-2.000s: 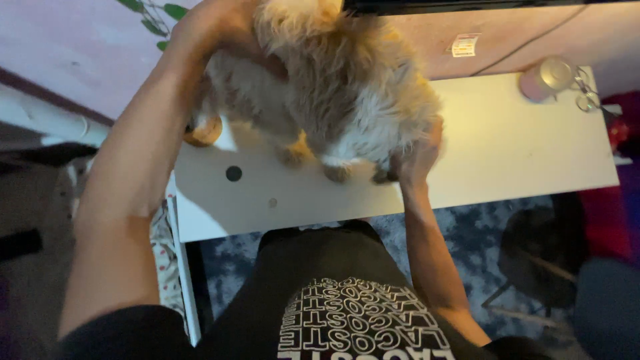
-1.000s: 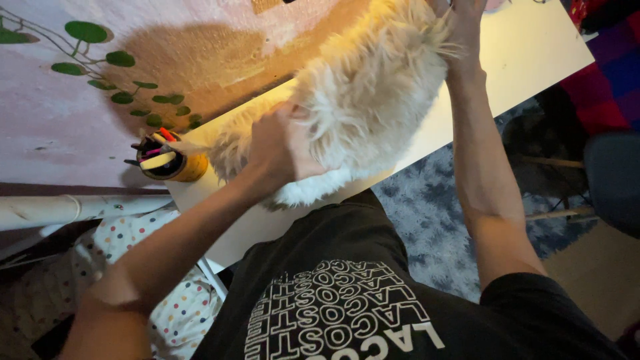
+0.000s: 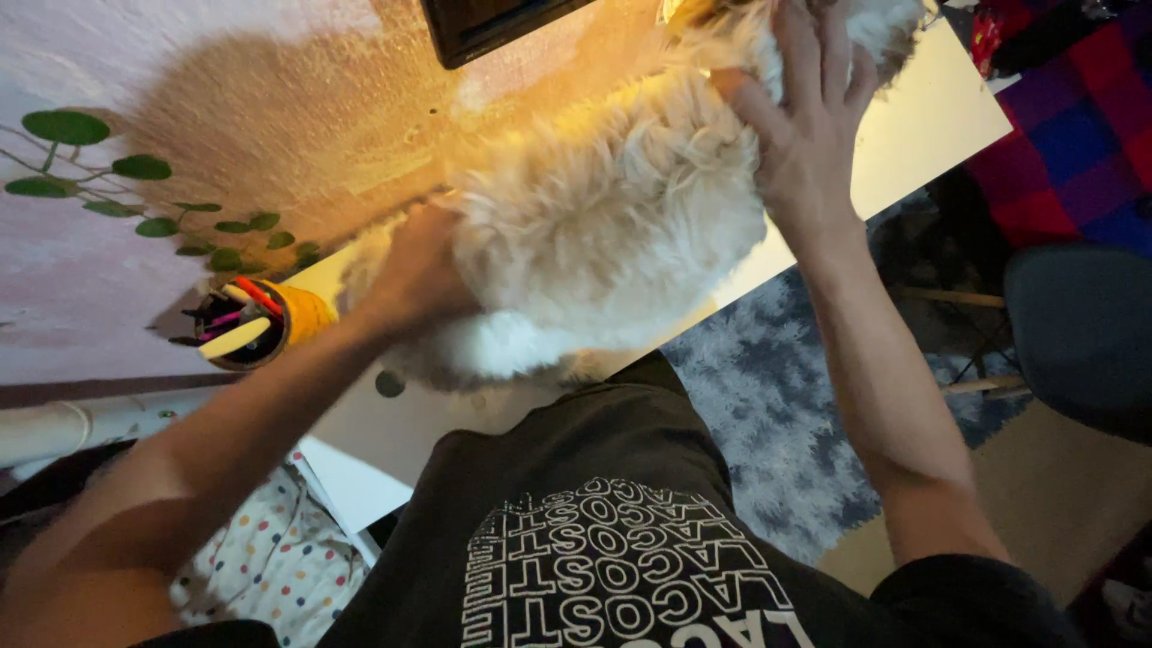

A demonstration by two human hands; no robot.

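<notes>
A long-haired, cream and white furry animal [image 3: 612, 207], apparently a dog, stretches across the white tabletop [image 3: 936, 117]. My left hand [image 3: 427, 270] rests against its fur at the left end, blurred, its fingertips hidden in or behind the coat. On the fur at the upper right lies my right hand [image 3: 805, 126], fingers spread and pointing up. The animal's head cannot be made out clearly.
A pen cup [image 3: 306, 310] with pens stands at the table's left end, beside my left forearm. A trailing plant [image 3: 144, 168] hangs on the wall. A dark-framed object [image 3: 486, 22] is above; a dark chair [image 3: 1084, 333] stands at right.
The animal was at the upper middle of the view two seconds ago and now lies lengthwise along the table. My right hand has moved up onto its coat. The view has turned.
</notes>
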